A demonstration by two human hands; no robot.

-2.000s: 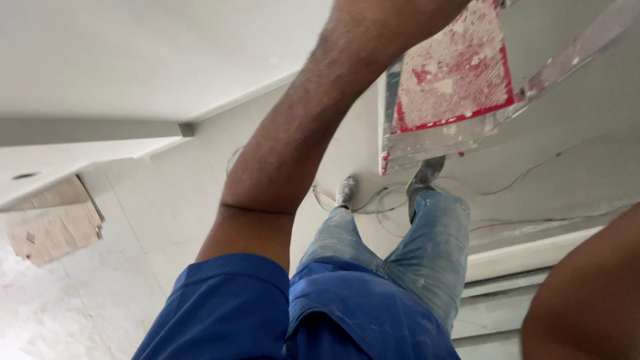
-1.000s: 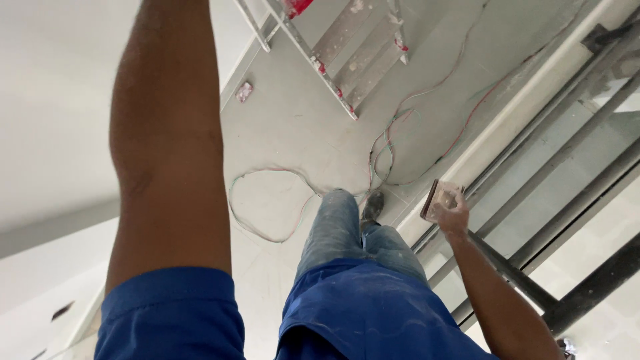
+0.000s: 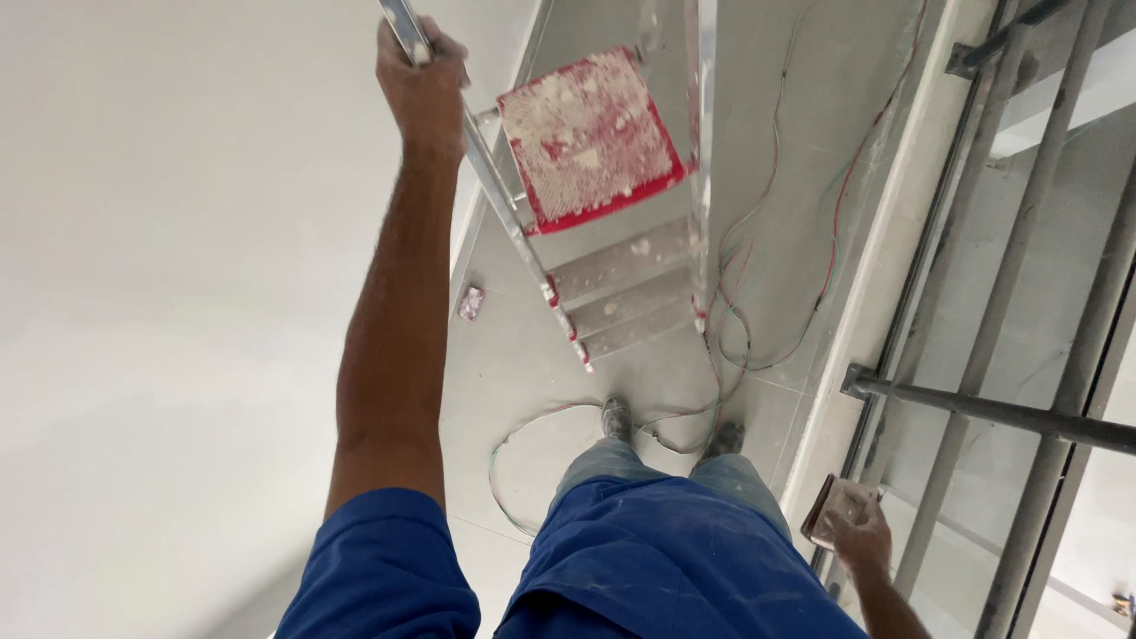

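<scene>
My left hand [image 3: 421, 75], at the upper left, is closed around the metal side rail of a stepladder [image 3: 504, 200]. The ladder stands on the floor ahead of my feet; its square red top platform [image 3: 590, 138] is crusted with pale compound, and grey steps [image 3: 626, 262] show below it. Low on the right, my right hand [image 3: 859, 532] grips a dusty hand sanding block [image 3: 824, 510], held beside the dark metal railing.
Thin red and green cables [image 3: 750, 355] lie looped on the grey tiled floor around my boots. A small stained block [image 3: 471, 303] lies left of the ladder. A white wall [image 3: 177, 266] rises at left; dark metal railing [image 3: 1003, 413] runs along the right.
The view has shifted a lot. One second ago my left hand was out of frame and only part of the ladder showed; now the hand is seen on its rail. The sanding block remains in my right hand.
</scene>
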